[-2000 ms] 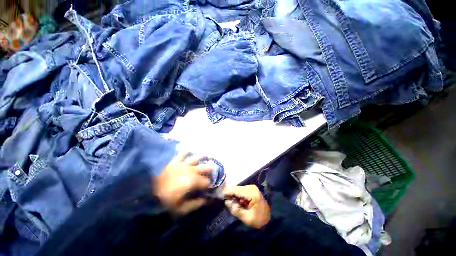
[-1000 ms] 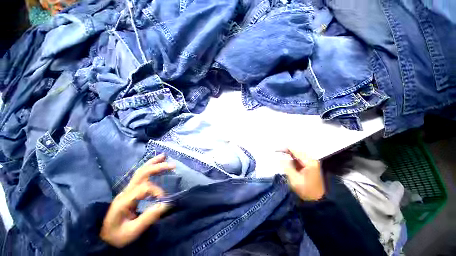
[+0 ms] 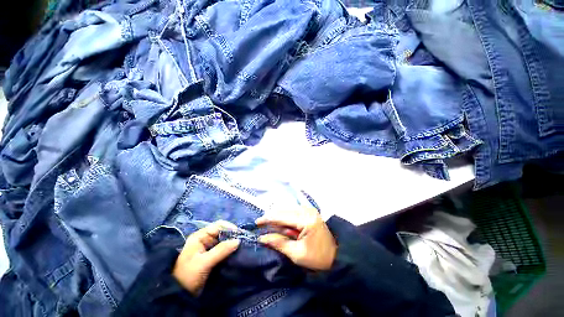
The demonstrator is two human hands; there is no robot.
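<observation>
A blue denim garment (image 3: pixel 226 201) lies at the near edge of the white table and hangs towards me. My left hand (image 3: pixel 203 252) pinches a stitched edge of it between thumb and fingers. My right hand (image 3: pixel 303 240) pinches the same edge just to the right. A bit of red shows between the right fingers, likely the snips' handle (image 3: pixel 289 233); the blades cannot be made out. Short loose thread ends show at the edge between the hands.
A heap of denim garments (image 3: pixel 80 130) covers the left and back of the white table (image 3: pixel 365 186). More denim (image 3: pixel 513 80) hangs over the right edge. Below it are a green crate (image 3: pixel 510 229) and crumpled whitish cloth (image 3: pixel 451 260) on the floor.
My hands were apart a second ago, the right one holding the snips over the table. They have come together on the garment's edge. Earlier a looped light piece was at my hands.
</observation>
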